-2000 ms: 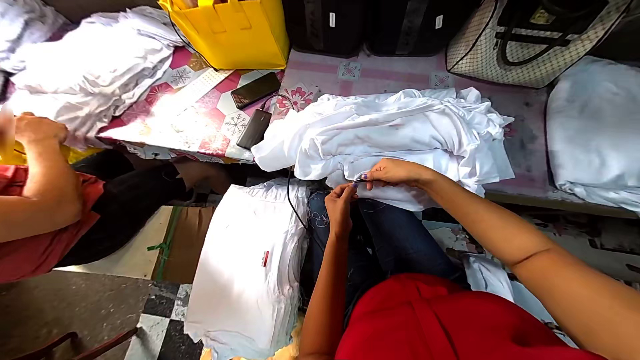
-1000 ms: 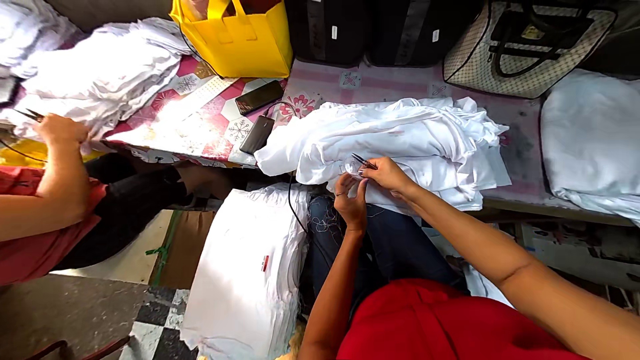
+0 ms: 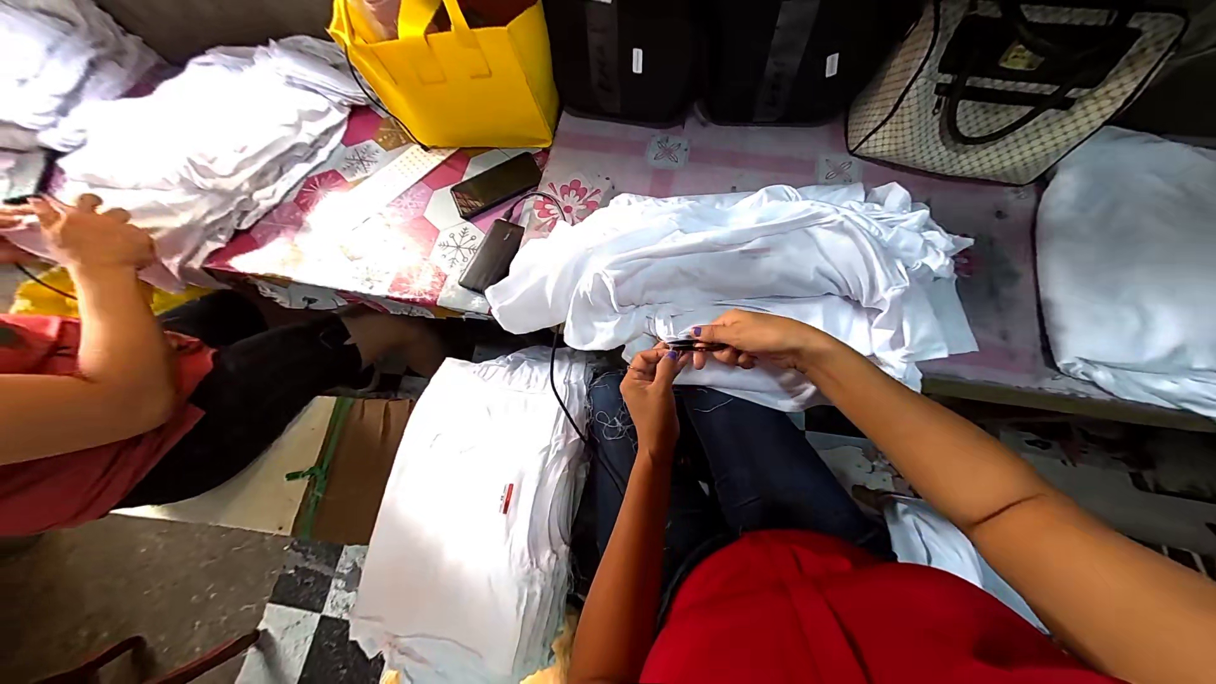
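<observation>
My right hand (image 3: 760,340) holds a small dark tool, which looks like thread snips (image 3: 695,346), with its tip pointing left. Fingers of my left hand (image 3: 654,380) are pinched together just below that tip, at the near edge of a white garment; whether thread or cloth is between them is too small to tell. The garment lies on a heap of white garments (image 3: 741,256) on the table edge, partly over my lap. Left of my legs stands a thick stack of white garments (image 3: 465,513) with a small red-and-white label on top.
A yellow bag (image 3: 475,85), black bags (image 3: 627,57) and a checked handbag (image 3: 893,114) line the back. Two dark phones (image 3: 494,185) and a cable lie on the patterned tablecloth. At the left, a co-worker's hand (image 3: 95,233) is near more white cloth. A white bundle (image 3: 1130,266) lies at the right.
My hands have come together; one second ago they were slightly apart, with the dark tool pointing up and left. The co-worker's hand at the left has moved as well.
</observation>
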